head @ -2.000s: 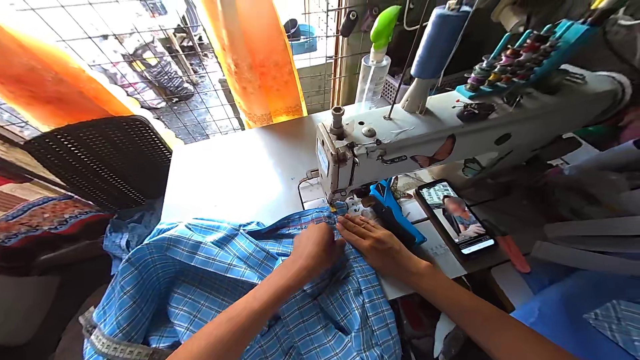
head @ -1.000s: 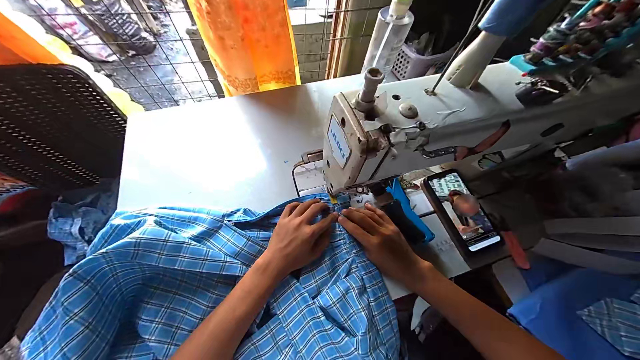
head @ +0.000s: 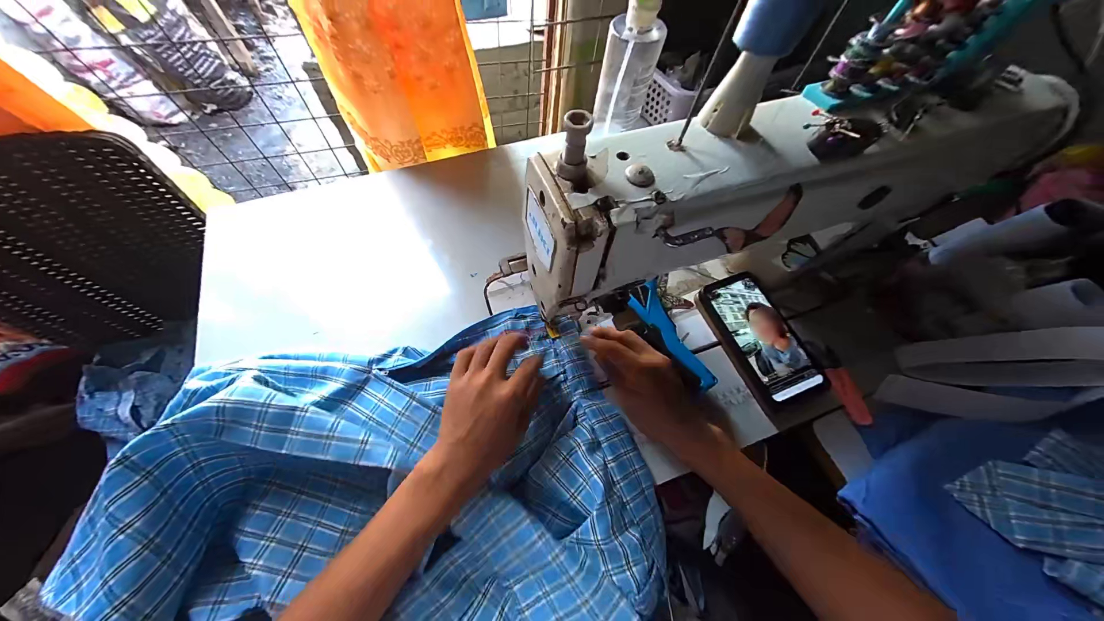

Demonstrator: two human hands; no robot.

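Observation:
Blue plaid fabric (head: 302, 423) spreads from the front edge of the sewing table up to the needle area of a white industrial sewing machine (head: 707, 190). My left hand (head: 492, 397) lies on the fabric just left of the needle, its fingers bent and spread. My right hand (head: 647, 388) is at the right edge of the fabric, with its fingertips beside the presser foot; its fingers are slightly blurred. Part of the seam under the machine head is hidden. Light-blue-handled scissors or snips (head: 668, 332) lie behind my right hand.
A smartphone (head: 763, 336) with a lit screen lies right of the machine's needle end. Several bobbins (head: 888, 52) stand in a turquoise rack on the machine. A dark perforated chair back (head: 86, 224) is left of the white tabletop (head: 328, 259). Blue cloth (head: 940, 517) lies at the right.
My left hand, with fingers bunched two seconds ago, now has them spread on the fabric. My right fingers have lifted slightly from their flatter pose. The view has moved closer to the machine.

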